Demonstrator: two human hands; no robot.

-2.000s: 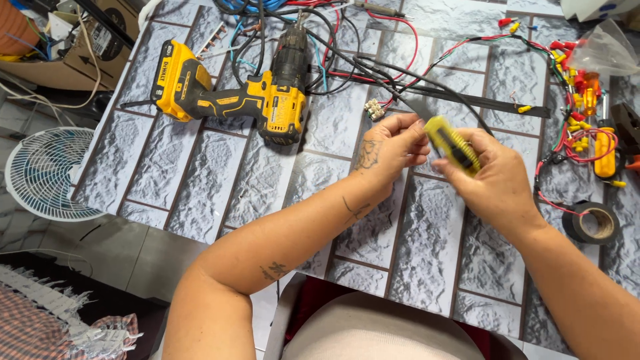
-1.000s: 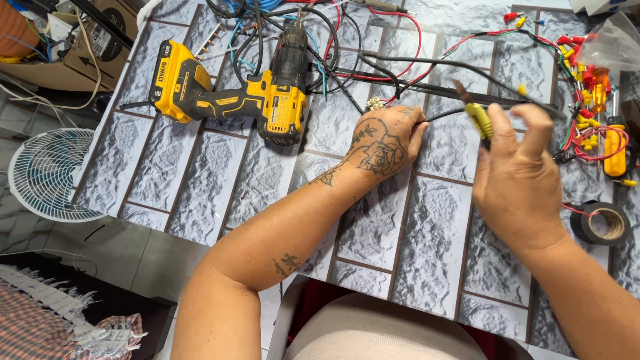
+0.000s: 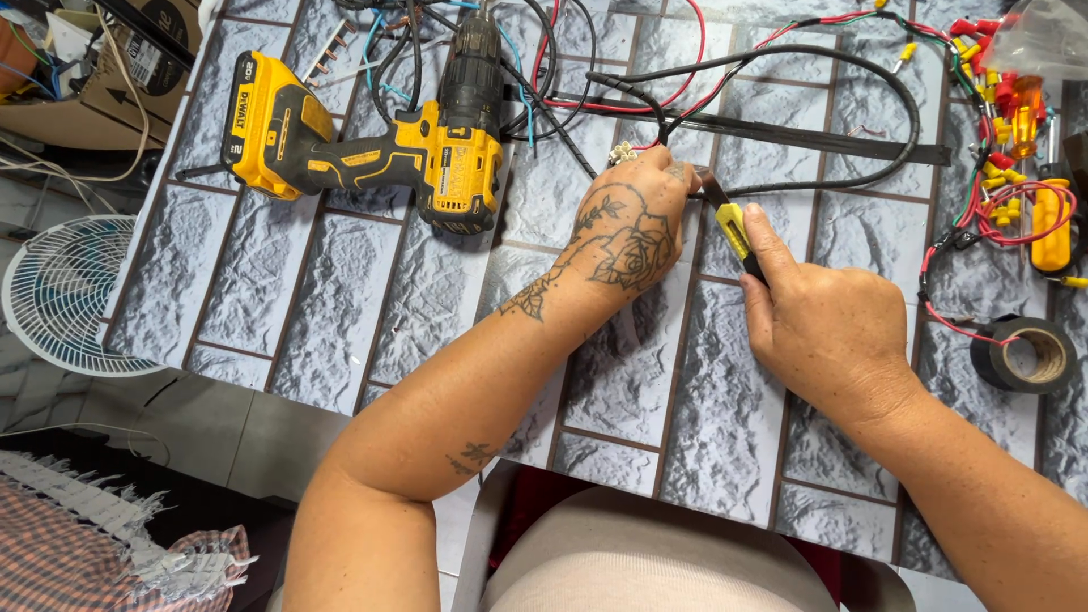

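Note:
My left hand [image 3: 639, 217] is closed around a black cable [image 3: 765, 185], which loops out to the right and back above the hand. In my right hand [image 3: 824, 331] is a yellow and black utility knife [image 3: 733, 228]; its blade lies at the left fingertips, against or close to the cable. Where the blade tip meets the cable is partly hidden by the fingers. A cream screw terminal block [image 3: 623, 153] sits just beyond the left hand, beside red wire.
A DeWalt cordless drill [image 3: 450, 161] lies at the left among tangled wires. To the right are black tape [image 3: 1024, 354], a yellow-handled screwdriver [image 3: 1051, 225], and red and yellow crimp terminals [image 3: 1003, 93]. A flat black strip [image 3: 790, 136] crosses the table behind the hands.
The knife, held away from the left hand a second ago, is now at its fingertips. My right hand has moved left and closed more around the handle. The cable now forms a wide loop.

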